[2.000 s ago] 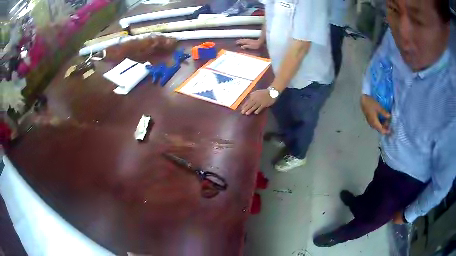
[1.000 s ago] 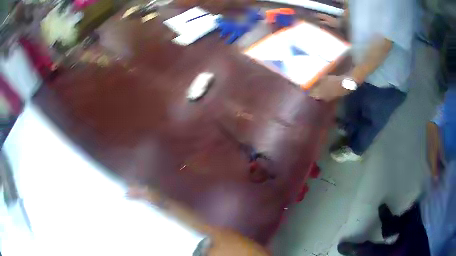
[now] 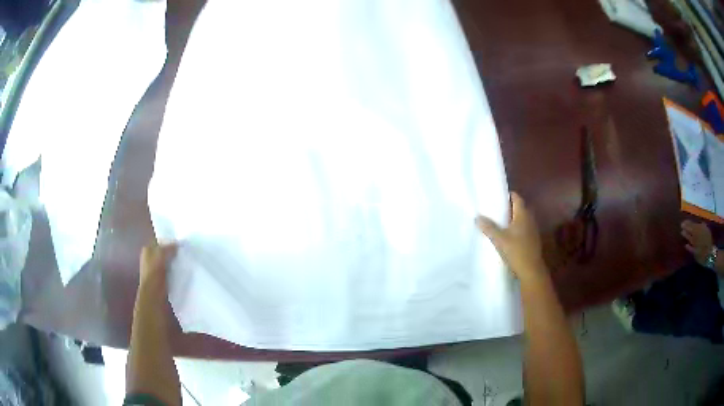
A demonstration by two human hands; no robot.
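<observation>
A large white panel [image 3: 333,174] with curved sides lies over the middle of the table, its lower edge near the front table edge. My left hand [image 3: 156,258] holds its left edge near the lower corner, where the sheet creases. My right hand [image 3: 512,238] holds its right edge, thumb on top; the fingers under it are hidden. The shears [image 3: 587,194] lie on the table to the right of my right hand, blades pointing away. Both hands look bare.
Another white cut piece [image 3: 87,119] lies at left, by a clear plastic bag [image 3: 14,246]. A small crumpled packet [image 3: 595,75], a blue item [image 3: 672,62] and an orange-edged board [image 3: 698,158] are at right. A person's hand [image 3: 698,238] is at the right table edge.
The view has swung left and down onto the white panel. Both my hands now show on its edges. The shears and packet appear further right in view.
</observation>
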